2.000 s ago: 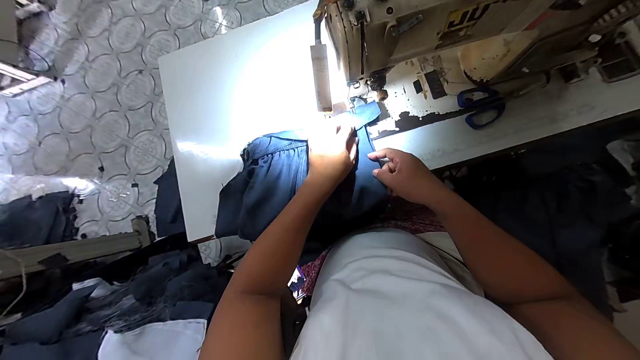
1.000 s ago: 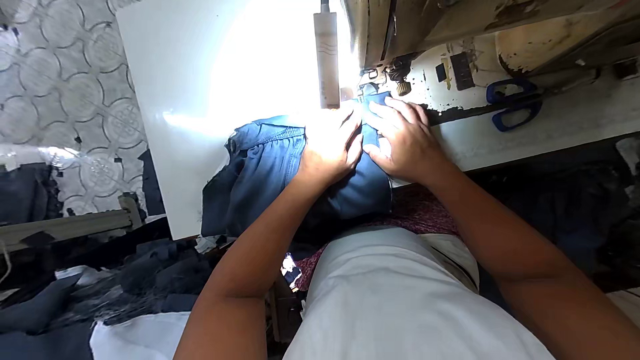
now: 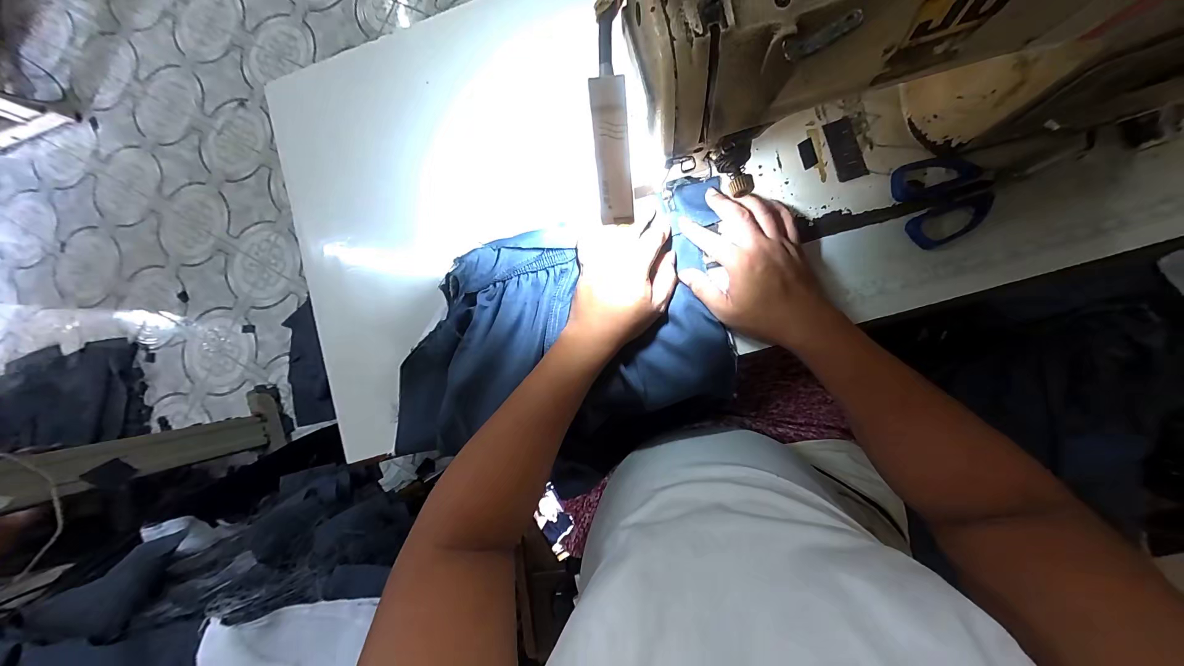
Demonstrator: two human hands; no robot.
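Note:
A dark blue fabric garment (image 3: 509,324) with a gathered, elastic-like band lies over the front edge of the white sewing table (image 3: 370,185). My left hand (image 3: 624,268) presses flat on it, its fingers overlit by the lamp. My right hand (image 3: 754,264) rests with fingers spread on the narrower blue piece (image 3: 696,202) by the presser foot of the industrial sewing machine (image 3: 694,92). Both hands are close together, just in front of the needle area. The needle itself cannot be made out.
Blue-handled scissors (image 3: 943,202) lie on the machine bed at right. A lamp or bar-shaped fitting (image 3: 612,153) hangs above my left hand. Dark fabric scraps (image 3: 305,527) and a white cloth (image 3: 287,634) are heaped at lower left, near a wooden rail (image 3: 166,453).
My right hand was raised at the fabric's right edge two seconds ago; it has since moved up and lies on the piece by the presser foot. My left hand stays on the garment.

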